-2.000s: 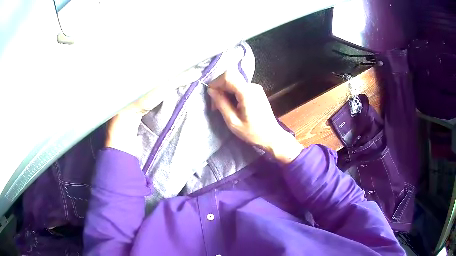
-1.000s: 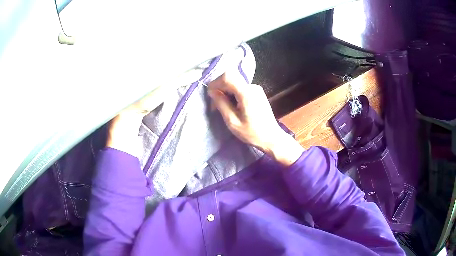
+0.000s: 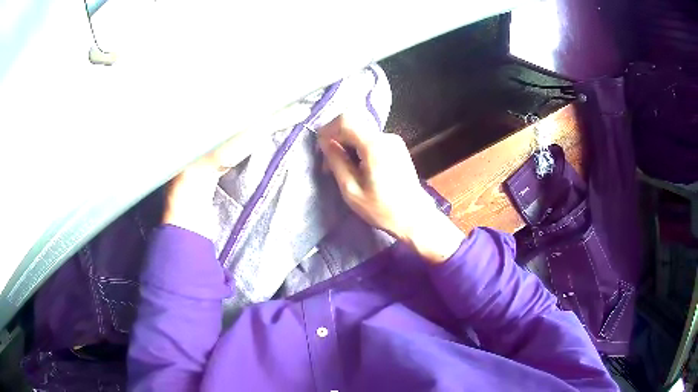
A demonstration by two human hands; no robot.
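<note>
A garment with its pale grey-white side outward lies in my lap and up against the table edge. A narrow purple strip runs diagonally along it. My right hand is at the strip's upper part, thumb and fingers pinched on a thin bright sliver, a needle or similar tool; its far end is hard to see. My left hand is at the garment's left side, holding the cloth; its fingers are washed out by glare and partly hidden at the table edge.
The white table spans the upper left, overexposed. A wooden drawer or board is at right beside a dark cavity. A silvery tangle lies on a dark stitched garment piece. Dark garments hang at far right and lie at left.
My right wrist and forearm have shifted slightly, while the fingertips stay near the same spot on the strip. My left hand and the garment look almost unmoved.
</note>
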